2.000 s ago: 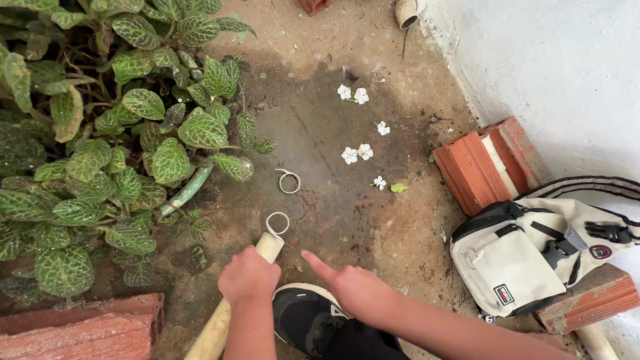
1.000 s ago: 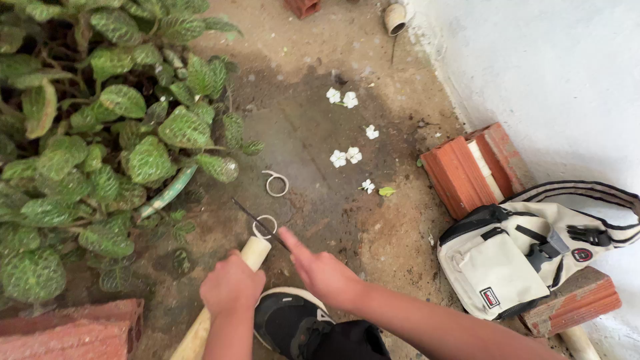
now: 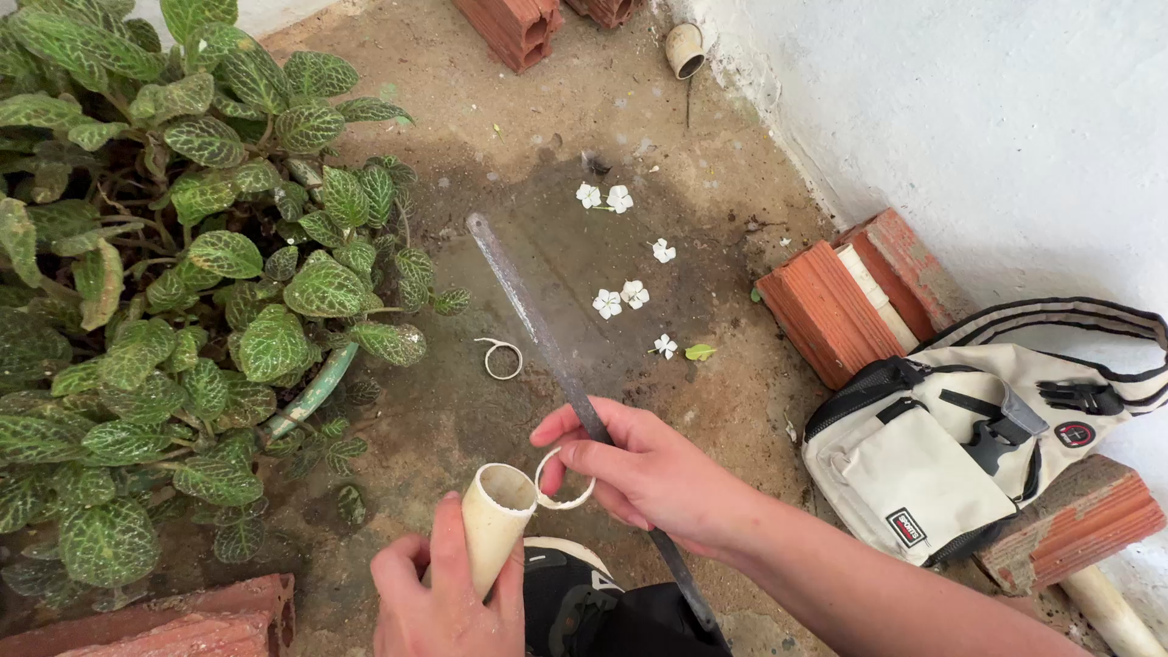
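My left hand [image 3: 447, 584] grips a cream plastic pipe [image 3: 493, 525], its open end tilted up toward me. In my right hand [image 3: 639, 465] is a long, narrow metal hacksaw blade [image 3: 529, 306], held between thumb and fingers and pointing to the upper left; its lower end reaches over my dark trousers. A thin cut ring of the same cream plastic [image 3: 591, 493] hangs around or against the fingers of that hand, close beside the pipe's mouth. Another thin ring with a loose tail [image 3: 503, 360] lies on the wet concrete floor beyond the pipe.
A leafy potted plant [image 3: 274, 342] fills the left side. Hollow red bricks [image 3: 826, 315] and a cream sling bag [image 3: 922, 456] lie by the white wall at right. White flowers [image 3: 607, 303] dot the floor. A short pipe piece [image 3: 684, 50] lies farther off. My shoe [image 3: 566, 584] is below my hands.
The ring that was at the pipe's end is now at my right fingers, apart from the pipe. The blade has come into fuller view, and the pipe's mouth now faces up more.
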